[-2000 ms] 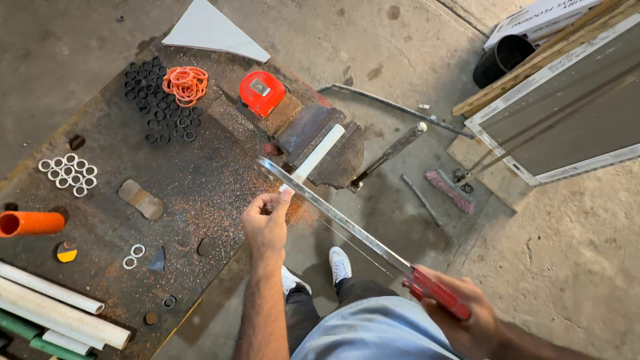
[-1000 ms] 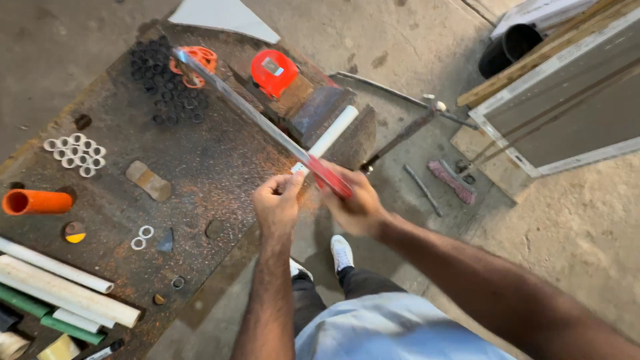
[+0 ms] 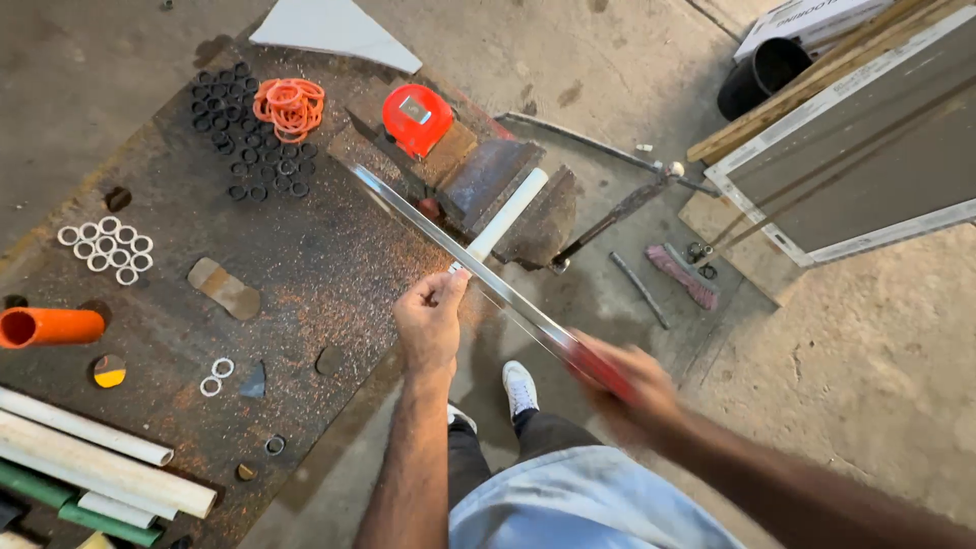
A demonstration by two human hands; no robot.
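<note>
A white plastic pipe (image 3: pixel 509 212) is clamped in a metal bench vise (image 3: pixel 496 179), its near end sticking out toward me. My left hand (image 3: pixel 431 313) pinches that near end between thumb and fingers. My right hand (image 3: pixel 629 381), somewhat blurred, is closed on the red handle of a hacksaw (image 3: pixel 457 252). The saw's frame crosses over the pipe just beyond my left fingertips, and its thin blade shows below the frame. Whether the blade touches the pipe is hidden.
The steel bench (image 3: pixel 290 229) bears sawdust, white rings (image 3: pixel 107 245), black rings (image 3: pixel 229 114), orange rings (image 3: pixel 290 107), a red tape measure (image 3: pixel 417 118), an orange pipe (image 3: pixel 57 326) and white pipes (image 3: pixel 99 461). The vise's handle (image 3: pixel 618 213) juts out rightward. A brush (image 3: pixel 681 276) lies on the floor.
Over the frames, my right hand and the hacksaw move in toward the pipe, then back toward the lower right. My left hand stays at the pipe's near end.
</note>
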